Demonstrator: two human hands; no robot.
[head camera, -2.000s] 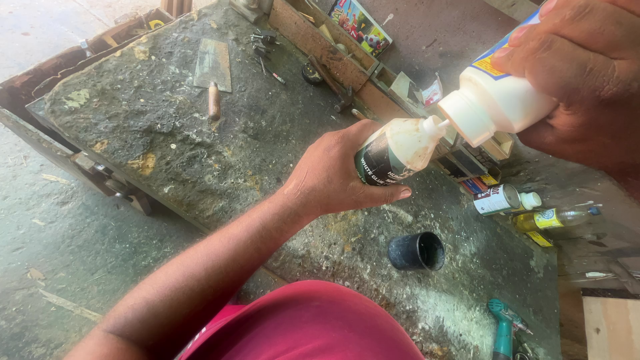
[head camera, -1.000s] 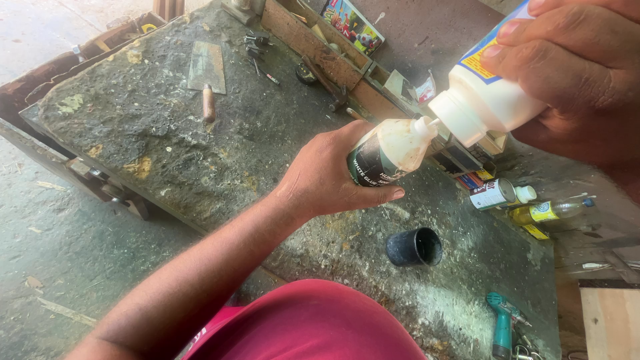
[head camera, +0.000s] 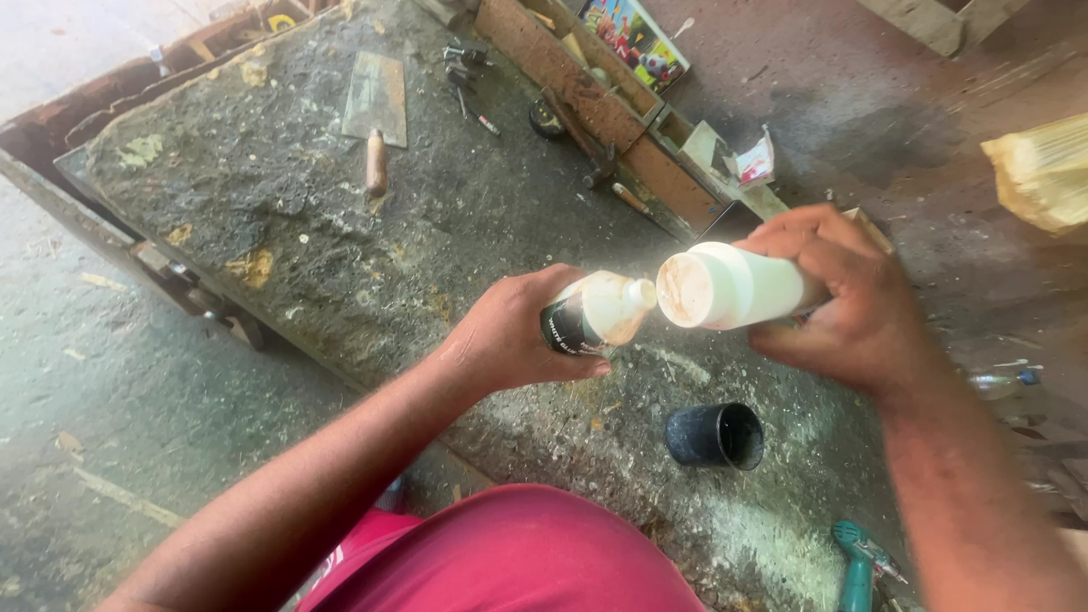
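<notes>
My left hand is wrapped around a white glue bottle with a dark label, its nozzle pointing right. Close to that nozzle is the wide round end of a larger white plastic bottle, which my right hand grips from the right side. This larger bottle lies nearly level, and a brownish smear shows on its round end. Whether the two bottles touch is hard to tell. Below them a dark cup is on the worn workbench.
A trowel, a hammer and a tape measure lie on the bench's far part. Wooden compartments line its far edge. A green power tool is at the lower right, and a clear bottle lies further right.
My right hand has lowered the larger bottle from its raised, tilted pose over the nozzle to nearly level, its round end now turned toward the view. My left hand still holds the glue bottle.
</notes>
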